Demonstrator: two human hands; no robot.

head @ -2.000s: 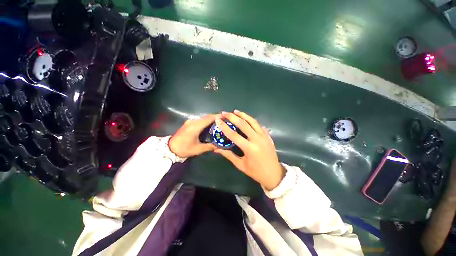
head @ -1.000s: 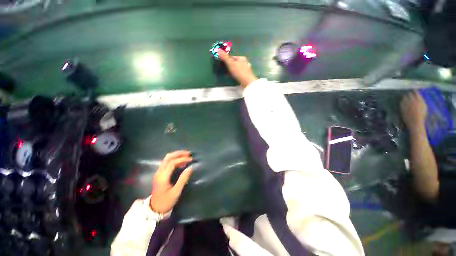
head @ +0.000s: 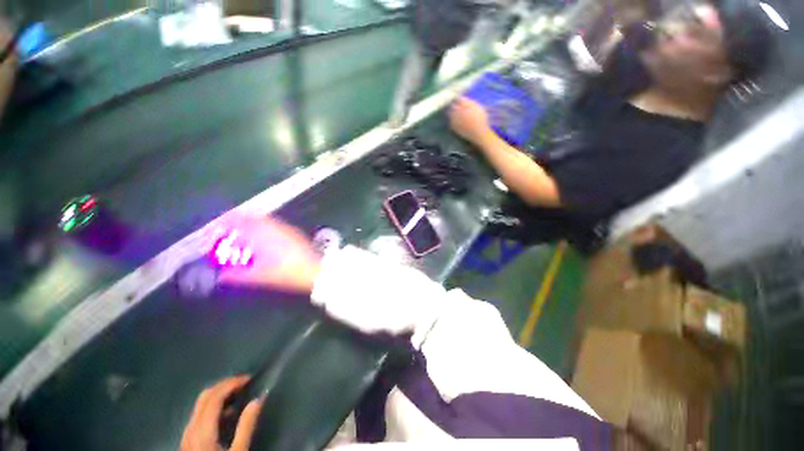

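Note:
My right hand [head: 280, 255], blurred, is at a unit with bright pink lights [head: 231, 252] and seems to grip it over the whitish rail. A pale round end cap [head: 198, 277] shows blurred just below the lights, by the fingertips. My left hand [head: 220, 414] is low in the picture, cut off by the bottom edge, fingers apart; a dark patch lies between them, and I cannot tell whether it is a held part. A black unit with green and red lights [head: 79, 215] stands on the green belt at the left.
A pink-edged phone [head: 413, 224] lies on the bench, with a pale round disc [head: 326, 240] to its left. A dark pile of black parts [head: 423, 166] lies beyond. A neighbouring worker [head: 617, 167] has a hand at a blue bin [head: 504, 107]. Cardboard boxes [head: 643, 379] stand right.
The view has swung right. My right hand has left the unit with green and red lights and is now at the pink-lit one, which was on the belt. My left hand sits lower in view.

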